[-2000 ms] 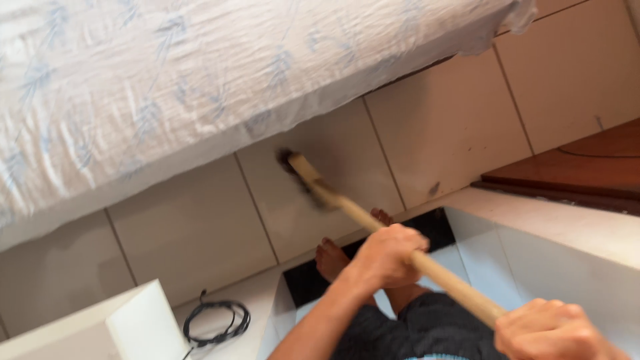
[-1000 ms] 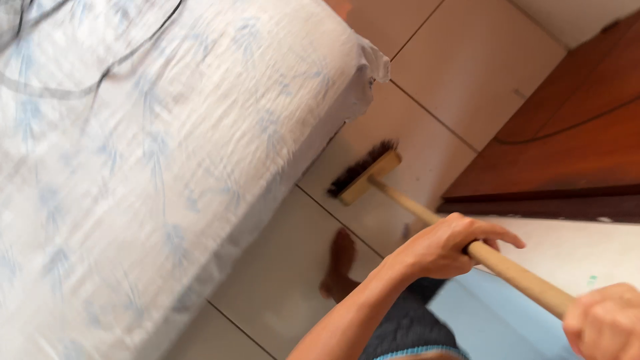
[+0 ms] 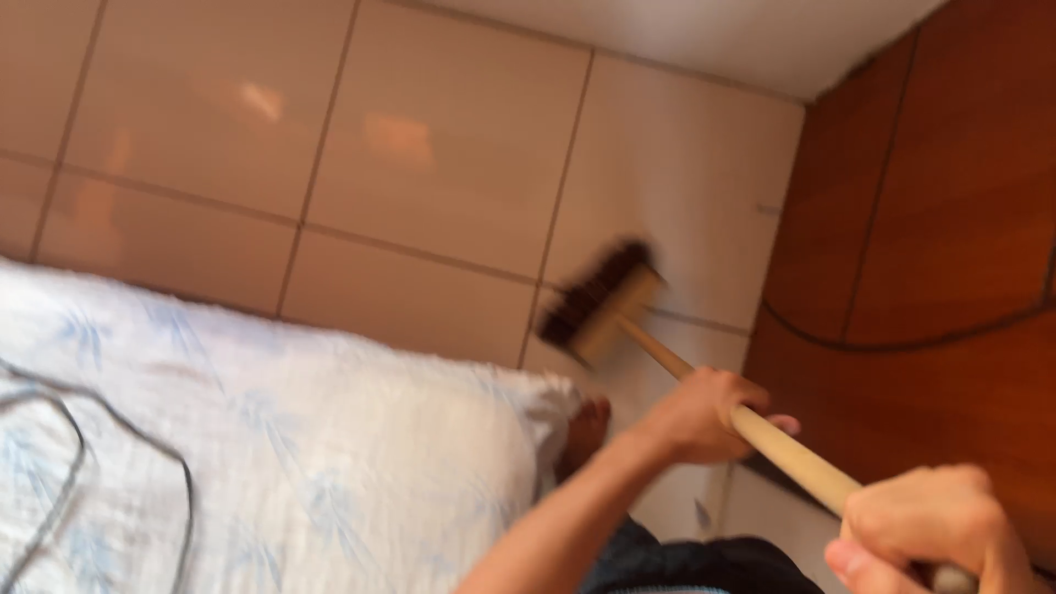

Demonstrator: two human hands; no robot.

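A push broom with a wooden head [image 3: 619, 318] and dark bristles appears blurred over the floor tiles, to the right of the bed's corner. Its long wooden handle [image 3: 796, 458] runs down to the lower right. My left hand [image 3: 714, 415] is wrapped around the handle's middle part, nearer the head. Around the upper end, close to the camera, my right hand [image 3: 924, 520] is closed, and the handle's tip shows just beneath it. The undersides of both hands are hidden.
A bed with a white, blue-patterned sheet [image 3: 330, 462] fills the lower left, with a dark cable [image 3: 188, 487] on it. Reddish wooden furniture [image 3: 932, 214] with a hanging cord [image 3: 907, 342] stands at right. Light floor tiles [image 3: 445, 157] meet a pale wall [image 3: 685, 33]. My foot [image 3: 584, 429] is beside the bed's corner.
The view has swung past the bed's end to the tiles beyond. The broom has moved from the bed's long side to near its corner, both hands still holding the handle.
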